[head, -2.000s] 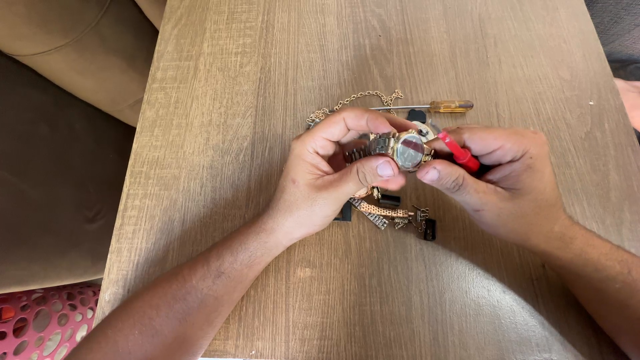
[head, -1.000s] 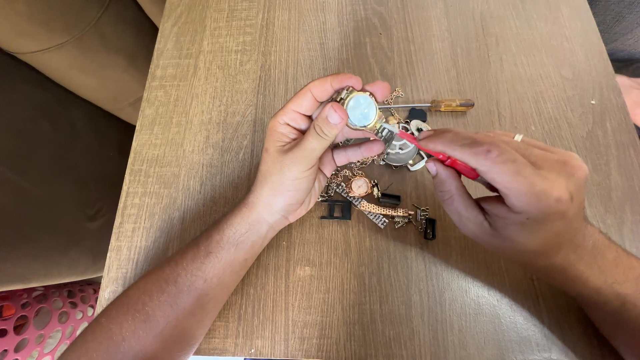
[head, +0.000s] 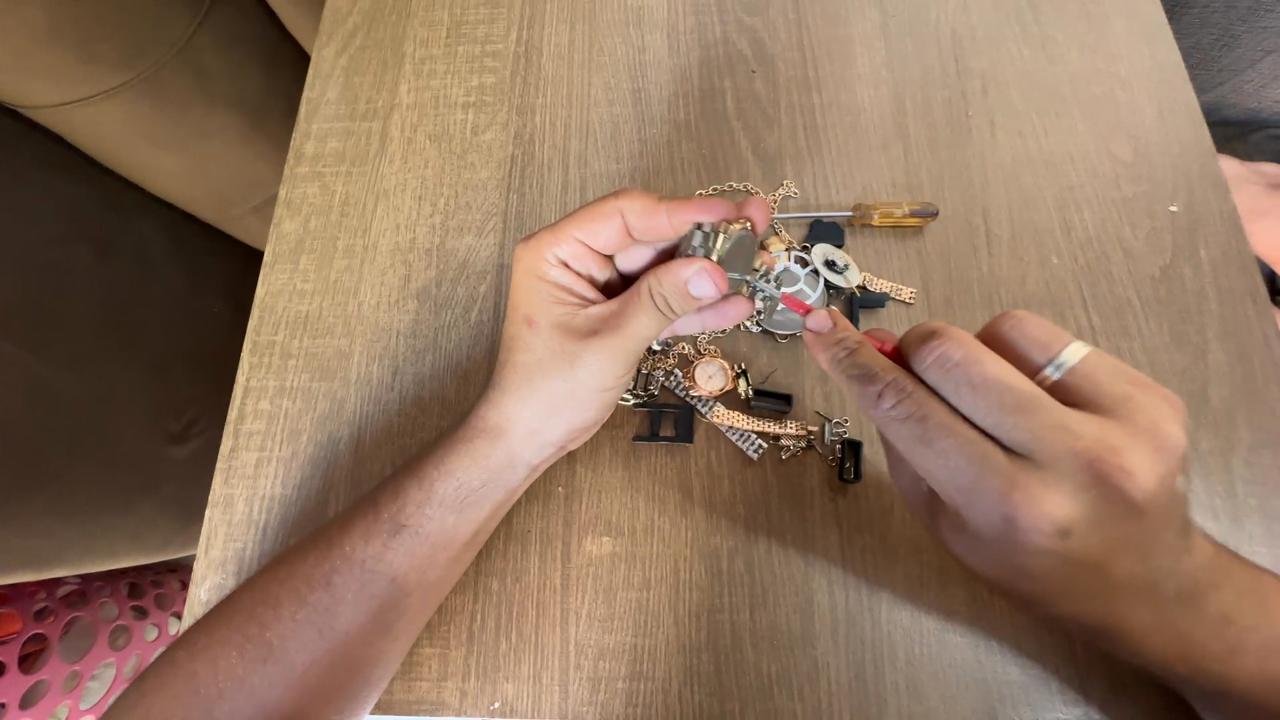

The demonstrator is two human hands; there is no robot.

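Observation:
My left hand (head: pixel 620 300) grips a metal wristwatch (head: pixel 735 250), its case tilted and its bracelet partly hidden by the fingers. My right hand (head: pixel 1000 430) holds a small red-handled screwdriver (head: pixel 797 304), and its thin metal shaft reaches the watch by my left thumb. Whether the tip touches the bracelet or the case, I cannot tell. Beneath and beside the hands lie a rose-gold watch (head: pixel 712 375), a rose-gold bracelet strip (head: pixel 765 424), a silver bracelet strip (head: pixel 740 440) and a round metal part with white spokes (head: pixel 795 285).
A screwdriver with an amber handle (head: pixel 895 214) lies beyond the hands, near a gold-coloured chain (head: pixel 735 188). Black plastic pieces (head: pixel 664 424) and small metal parts lie on the wooden table (head: pixel 450 200). Part of another person (head: pixel 1250 210) shows at the right edge.
The watch in my left hand has turned from face-up to tilted. My right hand has drawn back from close beside the watch, with the red screwdriver now pointing at it.

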